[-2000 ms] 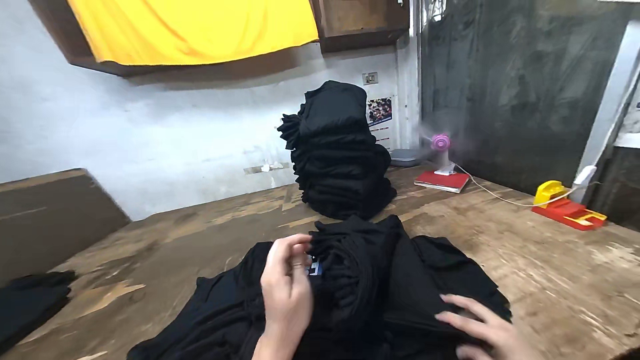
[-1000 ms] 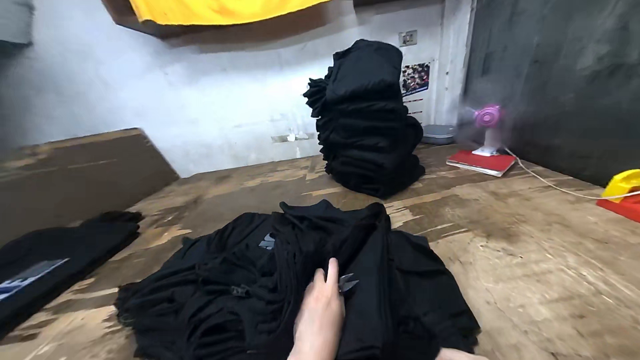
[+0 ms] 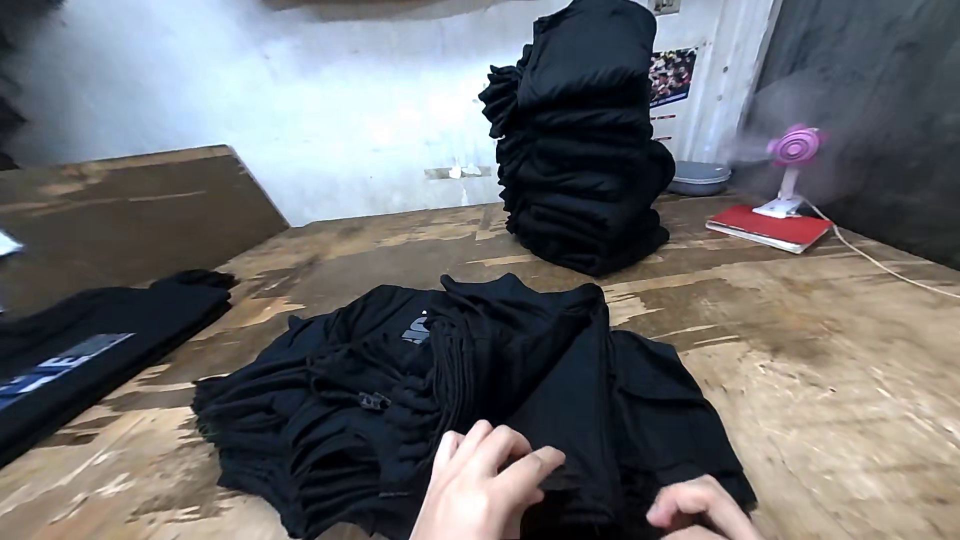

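A bunched heap of black garments [image 3: 540, 360] with ribbed edges and a small grey print lies on the wooden table in front of me. My left hand [image 3: 487, 480] rests against the lower middle of the heap, fingers bent; whether cloth is pinched in it, I cannot tell. At the bottom edge, my right hand [image 3: 701, 510] is partly cut off, its fingers curled at the heap's lower right part. What lies under those fingers is hidden.
Behind the heap stands a tall stack of folded black garments [image 3: 585, 142]. A printed black garment [image 3: 90, 337] lies at the left, near a wooden board [image 3: 135, 210]. At the right back, a pink fan [image 3: 795, 146] stands on a red book [image 3: 765, 229], its cord [image 3: 885, 262] trailing right.
My left hand has come down from above the heap's middle to its lower front. Two seconds ago my right hand was spread over the heap's right side; now its fingers are curled. The view has shifted.
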